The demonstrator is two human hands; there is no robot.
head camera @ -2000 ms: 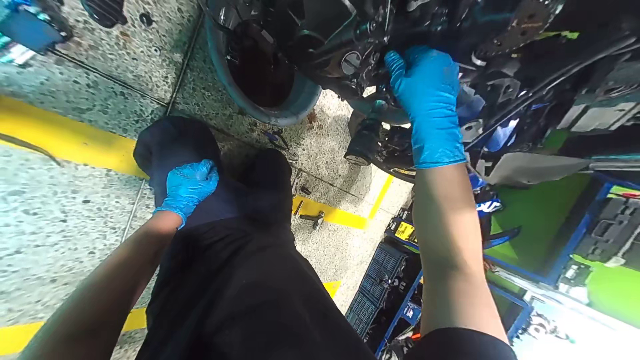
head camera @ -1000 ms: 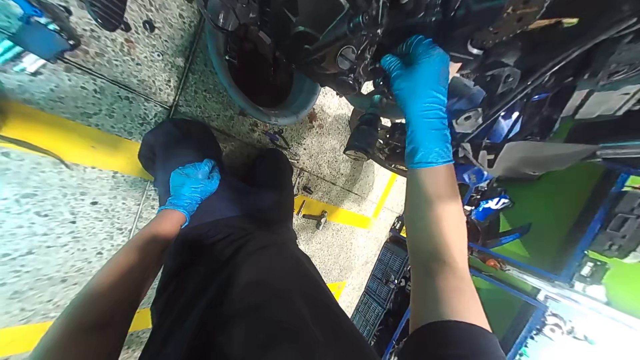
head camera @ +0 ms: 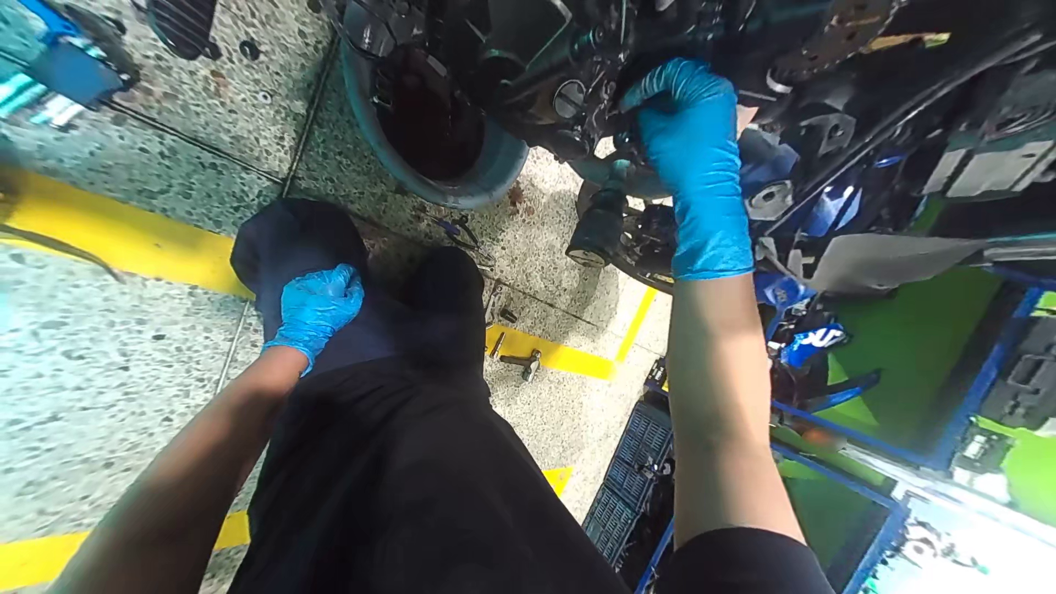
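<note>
My right hand (head camera: pixel 693 140), in a blue glove, reaches into the dark mechanical parts of a motorcycle at the upper right. Its fingertips are hidden among those parts, right of a round slotted cap (head camera: pixel 568 99) on the engine (head camera: pixel 528 74). Whether it grips something cannot be seen. My left hand (head camera: pixel 320 307), also gloved in blue, rests on my knee with curled fingers and no object visible in it. A round tub (head camera: pixel 487 177) with dark liquid stands on the floor below the engine. A black cylindrical part (head camera: pixel 596 235) hangs below my right hand.
On the speckled floor lie a hammer (head camera: pixel 530 363), pliers (head camera: pixel 458 231) and a small socket (head camera: pixel 507 315). A black pedal-like part (head camera: pixel 183 25) is at the upper left. A black plastic crate (head camera: pixel 631 470) and blue-framed green shelving (head camera: pixel 916 363) stand at the right.
My right hand has shifted slightly against the engine parts, its fingers more bent than two seconds ago. My left hand stays on my knee.
</note>
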